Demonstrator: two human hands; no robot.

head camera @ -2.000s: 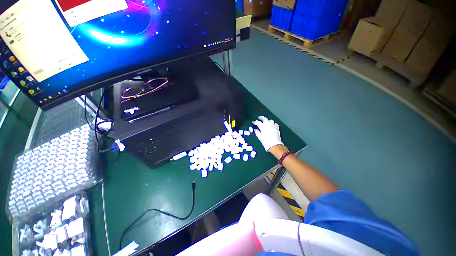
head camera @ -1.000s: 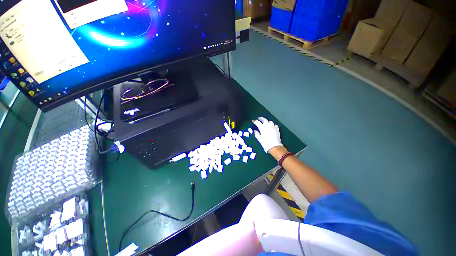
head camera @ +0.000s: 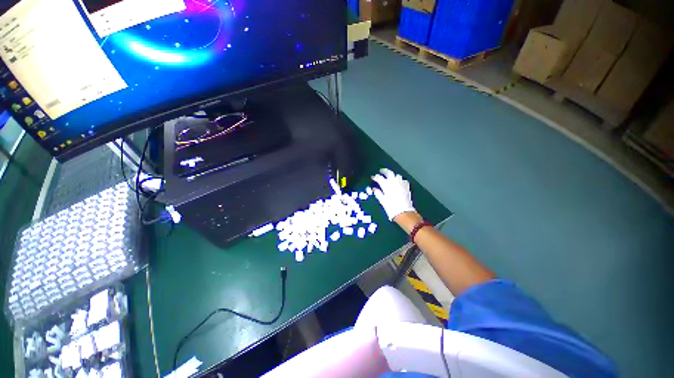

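My right hand point(head camera: 393, 195), in a thin white glove, rests palm down at the bench's right corner, just right of a loose pile of small white blocks point(head camera: 314, 224). What is under its palm is hidden, so I cannot tell if it holds anything. A white and pale pink headset point(head camera: 414, 345) lies across the bottom of the view, close to my body, with one pointed ear up; its lower part is cut off. My left hand is not in view. A large monitor point(head camera: 244, 52) shows a blue swirl and a white window.
A black computer unit point(head camera: 259, 199) stands behind the pile. A thin black cable point(head camera: 235, 313) lies on the green bench point(head camera: 214, 277). At left are a tray of neat white pieces point(head camera: 74, 247) and a jumbled tray point(head camera: 74, 343). Cartons point(head camera: 580, 59) and blue stacks point(head camera: 464, 28) stand beyond the floor.
The red patch in the window at the monitor's top is now dark. The view has shifted very slightly. My right hand and the headset have hardly moved.
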